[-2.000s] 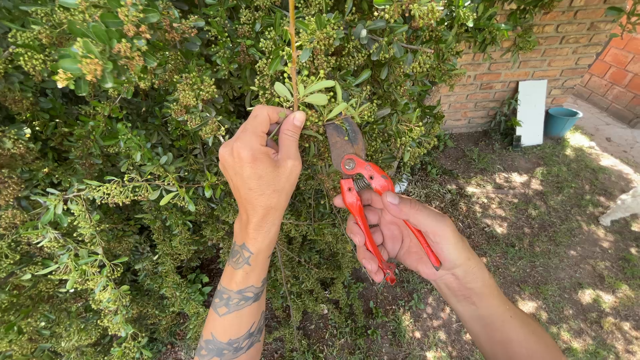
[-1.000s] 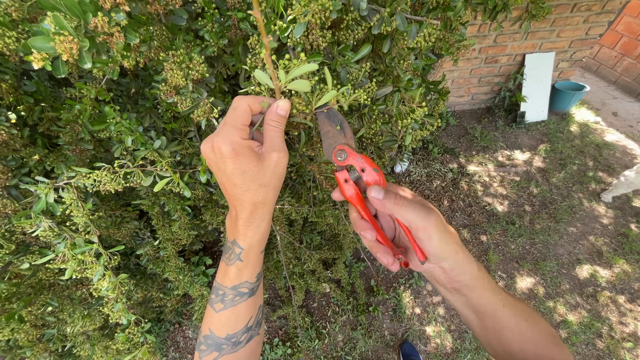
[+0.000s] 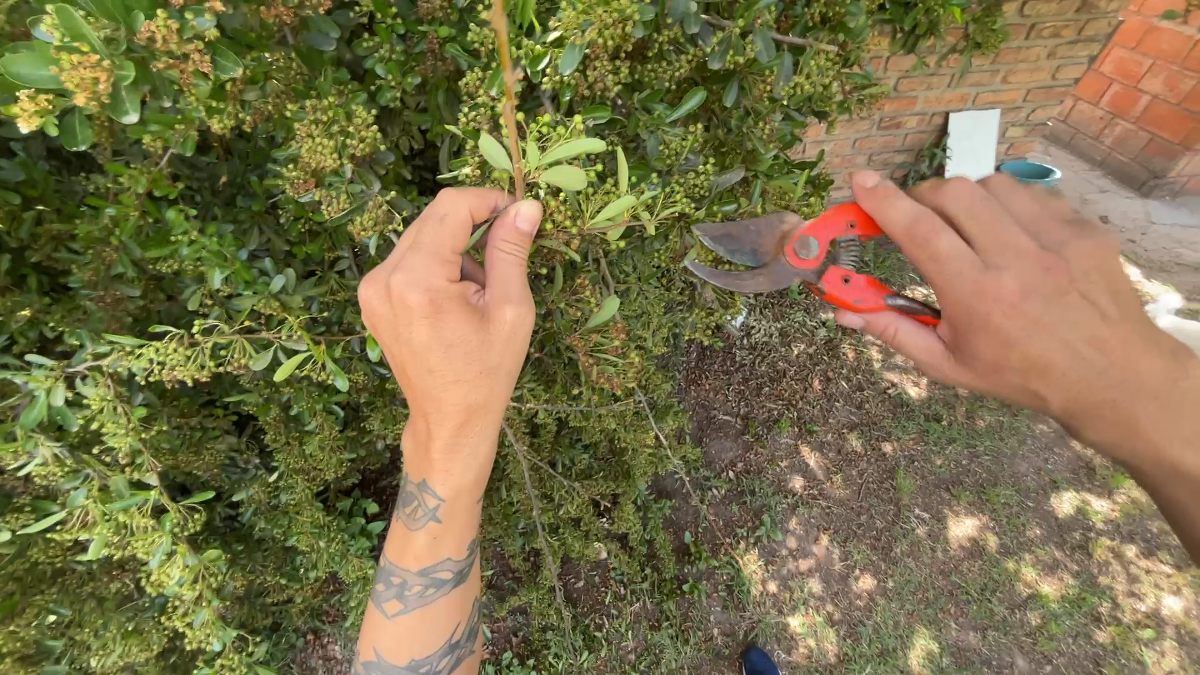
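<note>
Between the thumb and fingers of my left hand (image 3: pixel 459 291) is a brown woody stem (image 3: pixel 509 103), which rises upright to the top edge of the view. Pale green leaves (image 3: pixel 564 164) and small green berry clusters grow close beside the thumb. My right hand (image 3: pixel 1012 272) is wrapped round the red handles of bypass pruning shears (image 3: pixel 806 248), its back turned up. The blades are apart and point left toward the leafy twig, with a gap between them and my left hand. Part of the handles is hidden by my right hand.
A dense shrub with berry clusters (image 3: pixel 234 394) fills the left and centre. Behind it at the upper right stand a brick wall (image 3: pixel 947 70), a white panel (image 3: pixel 972 143) and a teal tub (image 3: pixel 1029 172). Patchy ground (image 3: pixel 844 487) lies below, with a dark shoe tip (image 3: pixel 757 661) at the bottom edge.
My right hand has moved up and turned over with the shears, whose blades now point left instead of up and stand apart. My left hand keeps its hold on the stem.
</note>
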